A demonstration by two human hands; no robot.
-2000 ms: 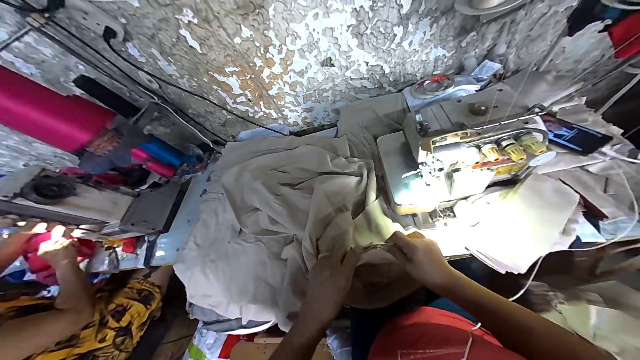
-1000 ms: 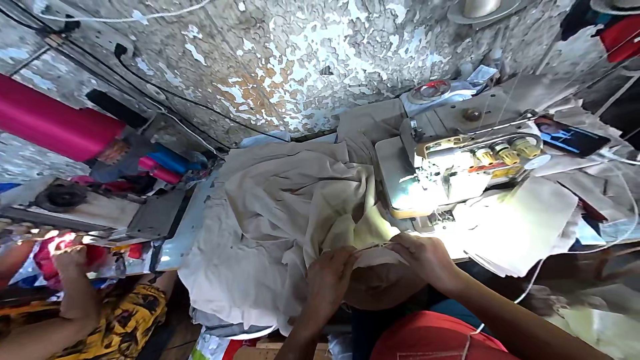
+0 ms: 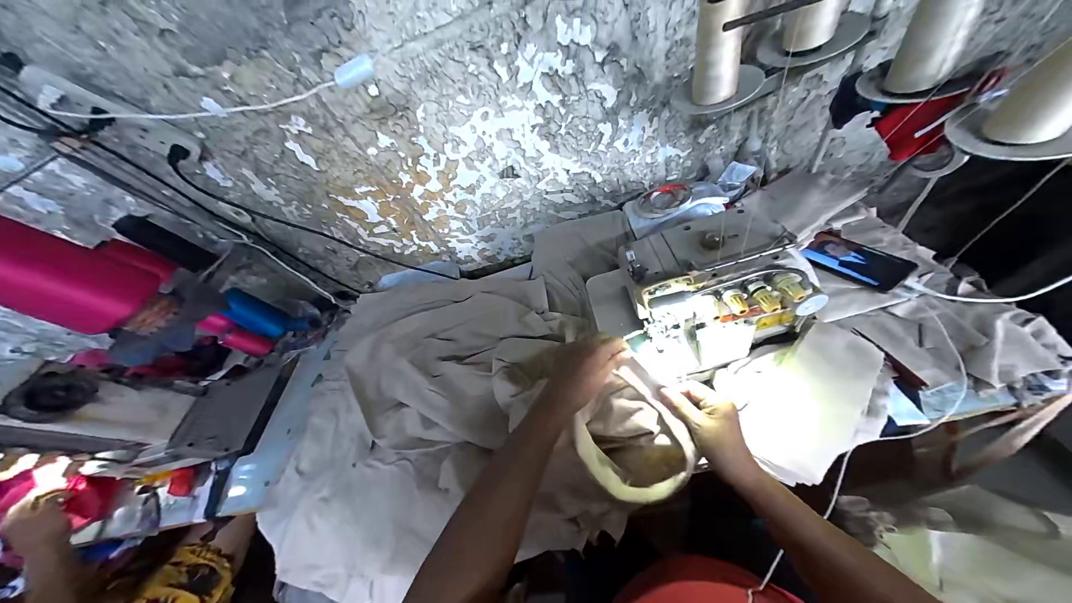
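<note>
A lit overlock sewing machine (image 3: 712,301) with several yellow tension dials stands right of centre. My left hand (image 3: 596,368) lies on beige cloth just left of its needle area, holding the upper end of a cloth loop. My right hand (image 3: 708,419) pinches the right side of that beige fabric band (image 3: 624,486), which curves down in a ring between my hands. A large heap of beige cloth (image 3: 435,360) spreads over the table to the left of my hands. The fingertips of my left hand are partly hidden by glare and cloth.
Cut beige pieces (image 3: 812,394) lie right of the machine, near a phone (image 3: 858,260) with a white cable. Thread cones (image 3: 716,59) stand above. At left, a co-worker's hand (image 3: 38,523) holds pink cloth beside another sewing machine (image 3: 92,410). Black cables run along the wall.
Both hands have moved from below the machine up beside its needle area, and the band between them now hangs as a wide loop. The view has tilted up, showing the thread cones.
</note>
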